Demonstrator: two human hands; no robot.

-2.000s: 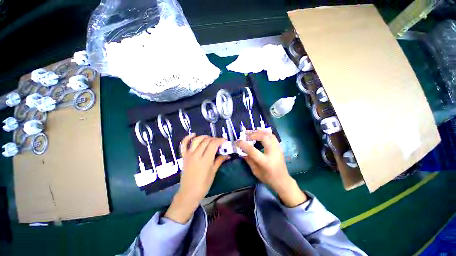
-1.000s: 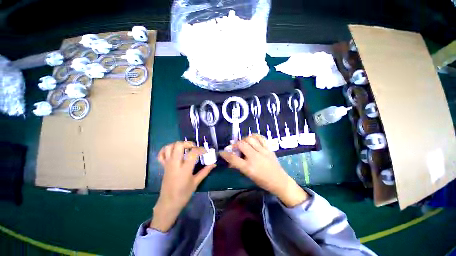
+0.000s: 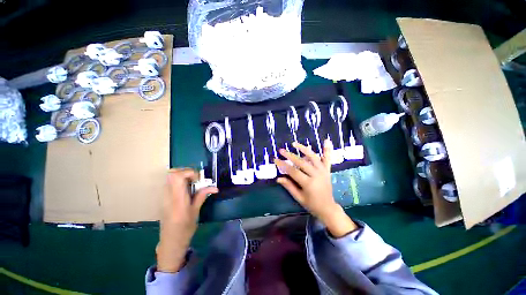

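A row of several silvery heating elements with white heads lies on the black holding pad (image 3: 323,95), rings away from me. My left hand (image 3: 180,199) grips the white head of the leftmost heating element (image 3: 215,137) at the pad's left end. My right hand (image 3: 308,178) is spread over the white heads in the middle and right of the row; its fingers are apart and I see nothing held in it, though the fingertips cover some heads. The whitish glue bottle (image 3: 379,124) lies on its side right of the pad.
Clear plastic bag of white parts (image 3: 254,57) behind the pad, crumpled white cloth (image 3: 359,69) beside it. At left, a cardboard sheet (image 3: 124,167) carries several elements. At right, a cardboard layer cover (image 3: 467,115) lies over more elements. Another plastic bag (image 3: 11,115) shows at far left.
My left hand has moved left to the leftmost element's head. My right hand has moved right and its fingers have spread. The elements in the middle of the pad now stand in a more even row.
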